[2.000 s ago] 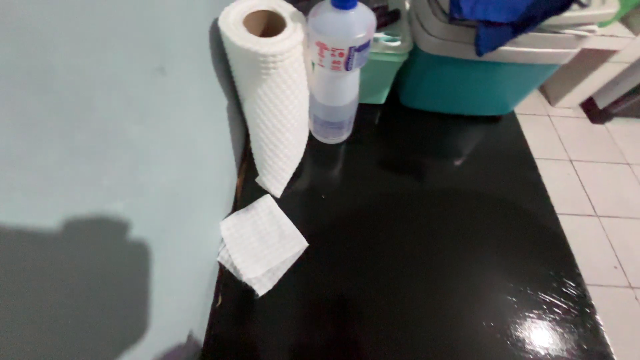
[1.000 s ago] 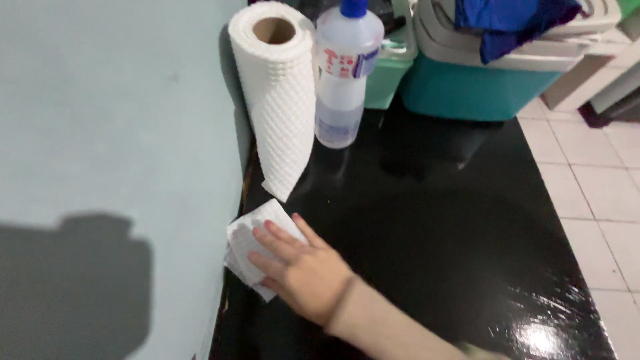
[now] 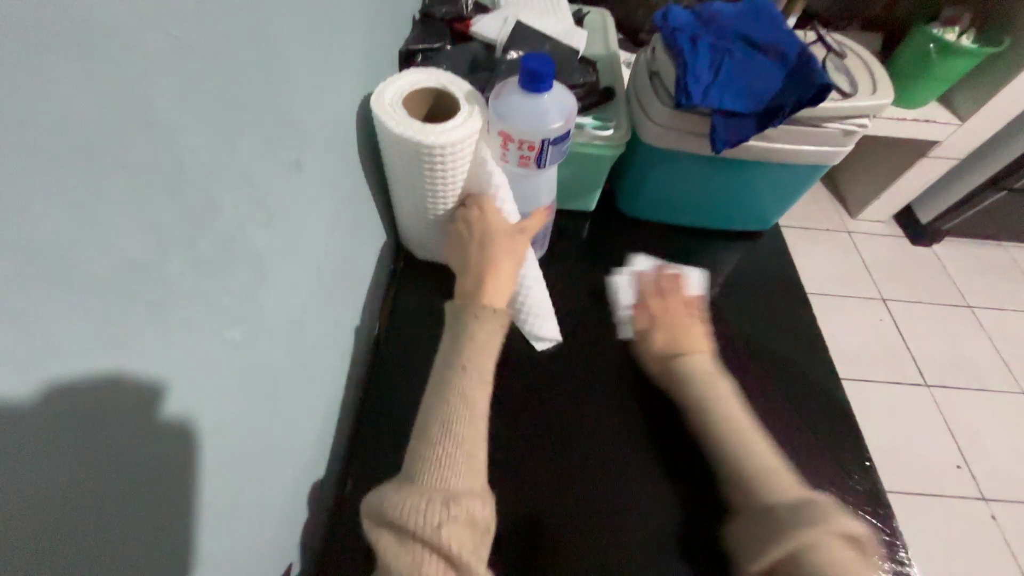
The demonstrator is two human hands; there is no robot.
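Note:
My left hand (image 3: 484,240) is against the front of the paper towel roll (image 3: 428,160), over its loose sheet, with the thumb reaching across the plastic bottle (image 3: 528,132) of clear liquid with a blue cap. Whether its fingers grip the roll is hidden. The loose sheet hangs down onto the black tabletop (image 3: 560,480). To the right, my right hand (image 3: 672,312), blurred, lies over a folded white paper towel (image 3: 628,292) on the tabletop, with the palm down; whether the fingers hold or only press it does not show.
Behind the bottle stands a light green plastic container (image 3: 588,172) with black bags. A teal cooler (image 3: 696,188) with a blue cloth (image 3: 740,68) and glasses on its lid is at the back right. The wall (image 3: 200,200) borders the left; a green bin (image 3: 932,68) is farther right.
The folded paper towel has moved right from beside the wall, under my right hand. My left hand has come into view at the roll. The camera view has shifted.

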